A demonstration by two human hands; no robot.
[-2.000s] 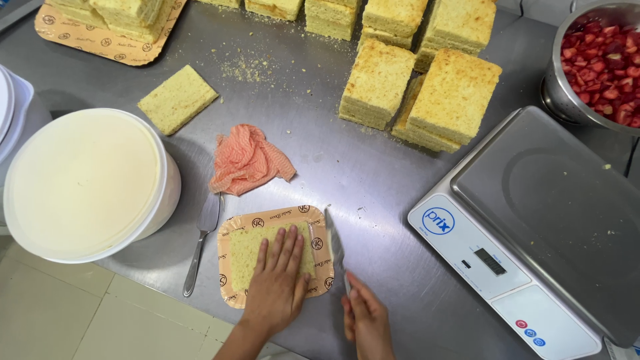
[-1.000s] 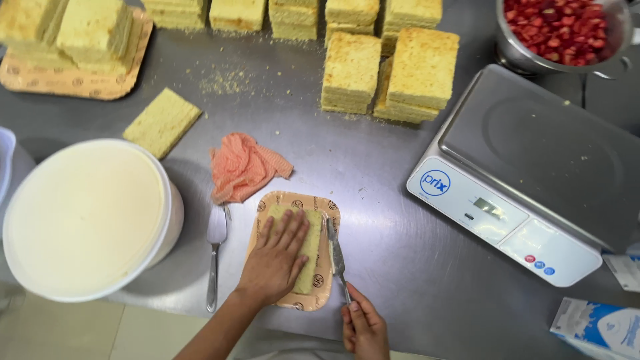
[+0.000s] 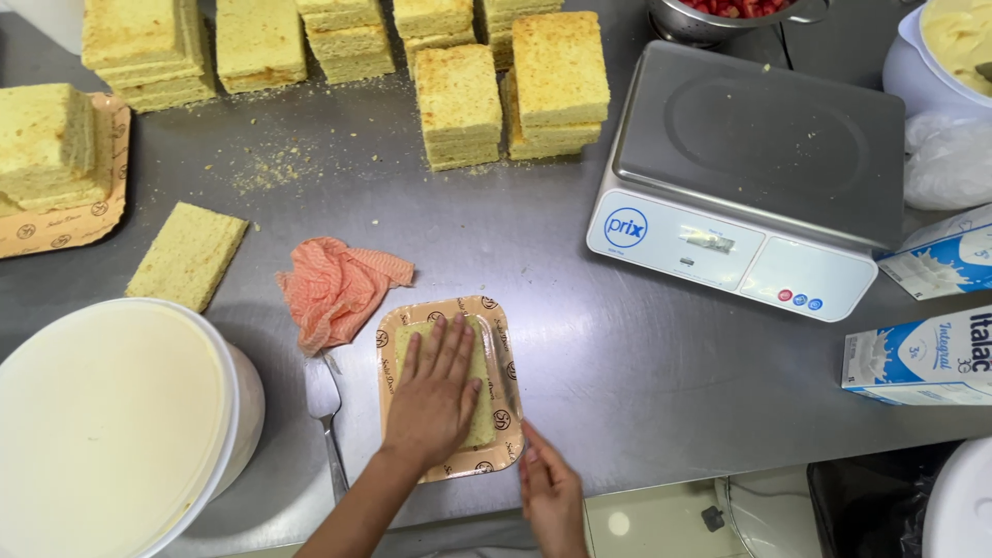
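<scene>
My left hand (image 3: 439, 387) lies flat, fingers a little apart, on a rectangular slice of sponge cake (image 3: 482, 387) in a printed cardboard tray (image 3: 446, 470). At the tray's lower right corner, my right hand (image 3: 546, 480) grips a thin metal knife (image 3: 494, 364). Its blade, hard to make out against the tray, runs along the cake's right long side. Left of the tray rests a metal cake server (image 3: 323, 391), its tip by a crumpled salmon-coloured cloth (image 3: 333, 291). Another cake slice (image 3: 186, 256) lies farther left.
A large lidded white tub (image 3: 116, 426) stands at left. Stacked sponge cakes (image 3: 457, 101) line the back, with more on a printed tray (image 3: 66, 232). At right are a Prix scale (image 3: 763, 147), milk cartons (image 3: 914, 360), a cream bowl (image 3: 903, 66) and a colander of chopped red fruit (image 3: 697, 27).
The knife has moved from the tray's right edge onto the tray beside the cake. My left hand stays on the cake. The view has shifted.
</scene>
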